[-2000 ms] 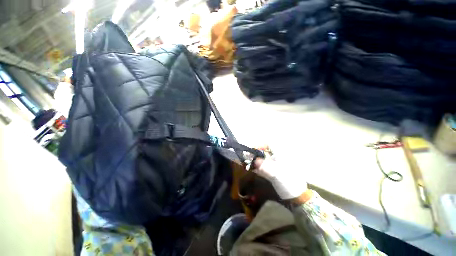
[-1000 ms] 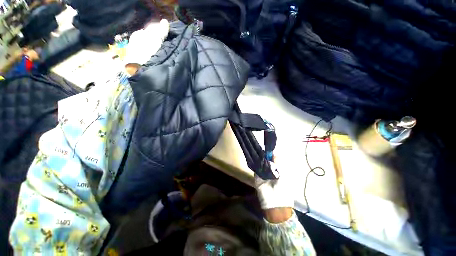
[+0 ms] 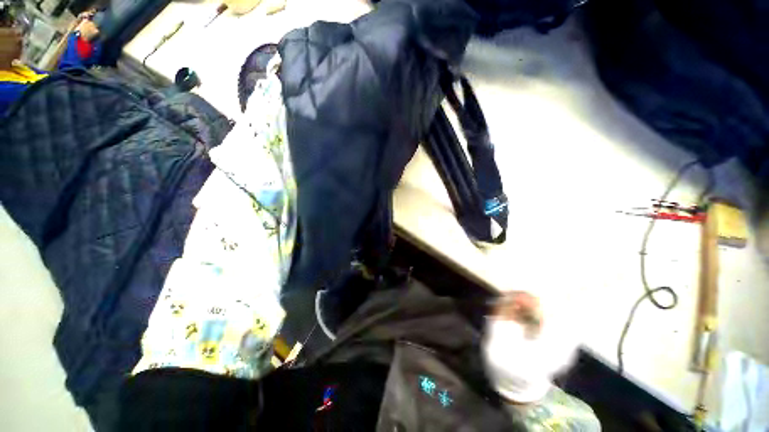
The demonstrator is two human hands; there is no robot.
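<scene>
A dark quilted backpack is in front of me, upper centre, raised at the table's edge. Its dark straps hang over the white table and end near a small blue-glinting piece. My left sleeve reaches up behind the bag's left side; the bag hides my left hand. My right hand, in a white glove with bare fingertips, is at the table's near edge, below and right of the straps and apart from them. It is blurred, and I cannot tell if it holds anything.
Another dark quilted bag lies at left. Dark bags fill the upper right. On the white table are a red-handled tool, a dark cord, a wooden stick and a yellowish block. A grey-brown apron is below.
My right hand has let go of the straps and moved down and right. The bag has moved up and right, and my left hand has gone out of sight behind it. The view has shifted.
</scene>
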